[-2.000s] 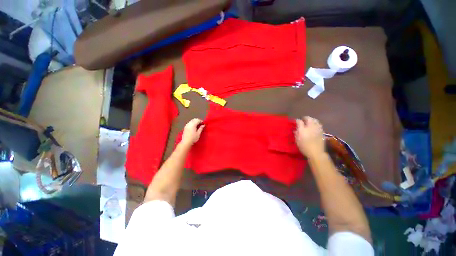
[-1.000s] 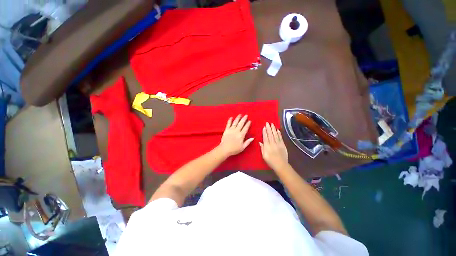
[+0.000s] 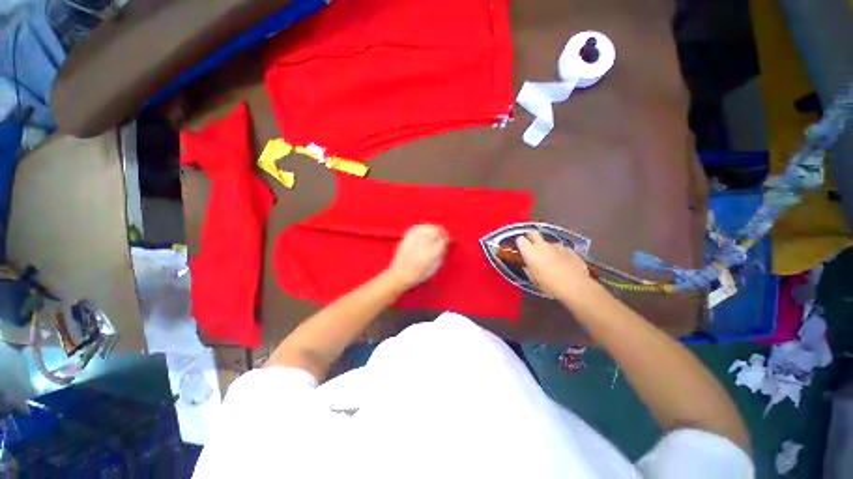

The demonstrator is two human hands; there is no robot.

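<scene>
A red garment panel (image 3: 374, 267) lies flat on the brown table nearest me, its rounded end to the left and straight end to the right. My left hand (image 3: 423, 253) rests on the panel's middle with fingers curled in; whether it pinches cloth is hidden. My right hand (image 3: 552, 264) is closed on the handle of the steam iron (image 3: 505, 256). The iron's tip points left and lies over the panel's right end. The hand covers most of the handle.
Stacked red panels (image 3: 393, 75), a yellow curved strip (image 3: 348, 166) and a white tape roll (image 3: 586, 60) lie beyond. A narrow red pile (image 3: 227, 243) lies left. A rag-wrapped hose (image 3: 795, 173) runs from the iron up right. A padded board (image 3: 159, 65) stands far left.
The panel was spread flat from its rumpled state. My right hand has left the cloth and taken the iron, moving it left onto the panel's end. My left hand's fingers have curled.
</scene>
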